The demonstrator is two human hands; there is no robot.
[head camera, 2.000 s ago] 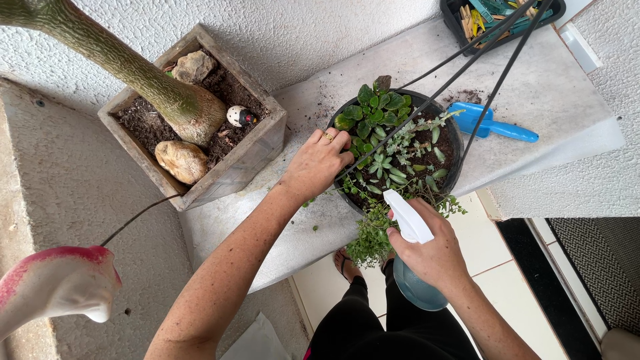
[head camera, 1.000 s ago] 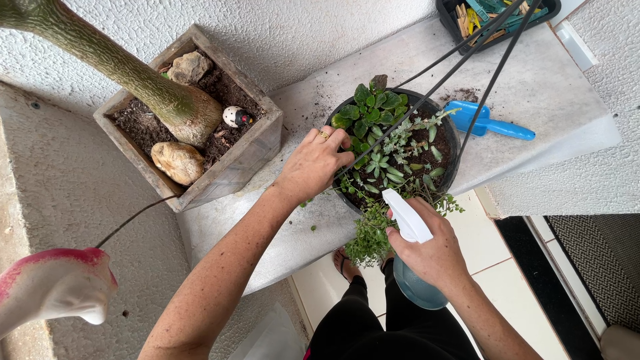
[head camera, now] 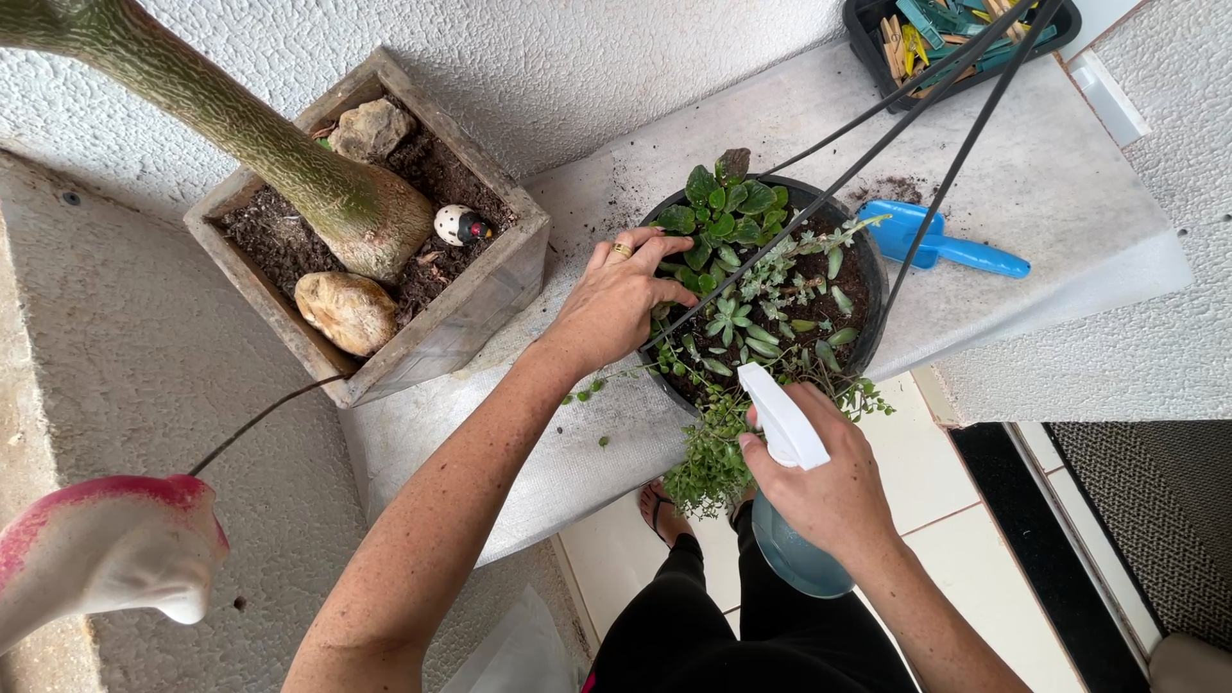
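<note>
My right hand [head camera: 826,472] is wrapped around the neck of a spray bottle [head camera: 801,558] with a white trigger head, held at the near side of a round black hanging pot [head camera: 871,274]. The nozzle points toward the plants in it. My left hand [head camera: 621,298], with a ring on one finger, reaches over the pot's left rim, and its fingertips touch a dark green leafy plant [head camera: 722,207]; whether they pinch a leaf cannot be told. Small succulents [head camera: 730,322] stand in the dark soil, and trailing greenery [head camera: 710,467] hangs over the near edge.
A blue hand trowel [head camera: 948,245] lies right of the pot, near spilled soil. Black hanger rods [head camera: 866,159] slant over the pot. A black tray of clothespins [head camera: 861,58] stands behind. At left are a square planter [head camera: 452,327] with a thick trunk and a pink-white ornament [head camera: 115,553].
</note>
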